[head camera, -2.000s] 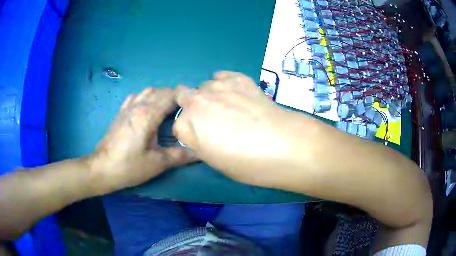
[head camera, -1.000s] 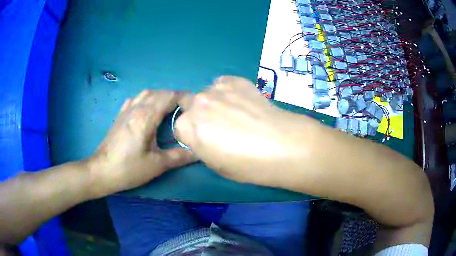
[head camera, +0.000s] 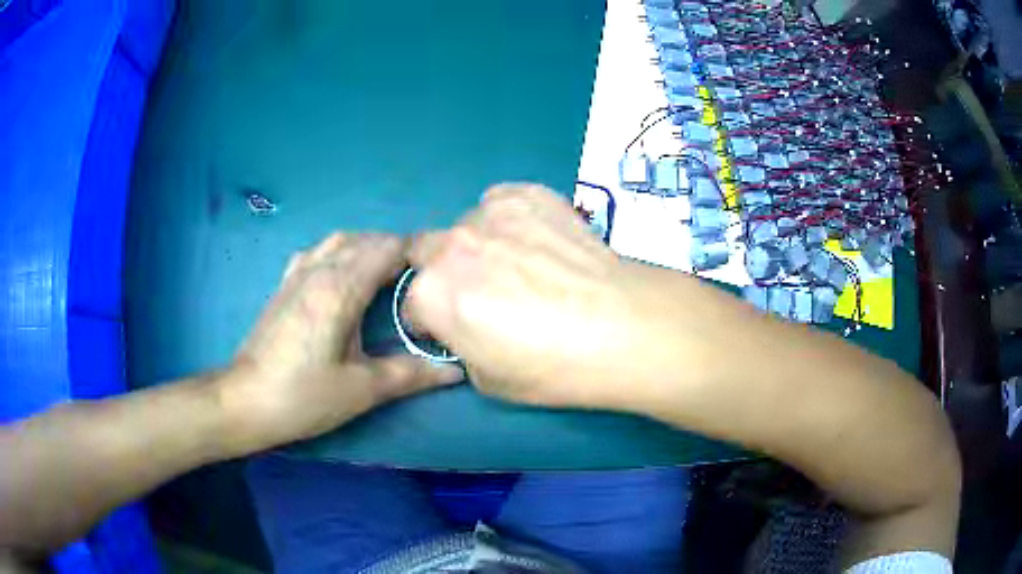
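Observation:
A round housing (head camera: 410,333) stands on the dark green mat between my hands. Only its pale curved rim and a bit of its dark inside show. My left hand (head camera: 314,336) is curved around its left side, thumb at the near edge and fingers at the far edge. My right hand (head camera: 504,297) is over the housing with the fingers bent down at its opening. The right fingertips and whatever they hold are hidden, so a motor inside cannot be made out.
A blue bin (head camera: 95,224) is at the left. Rows of grey motors (head camera: 773,146) with red and black wires lie on a white sheet (head camera: 611,112) at the right. A small scrap (head camera: 261,203) lies on the mat (head camera: 392,101). A dark-edged item (head camera: 597,207) is beside my right hand.
The whole view has shifted slightly, so the hands and mat sit lower. More of the housing's rim shows beside my right fingers. Both hands stay at the housing.

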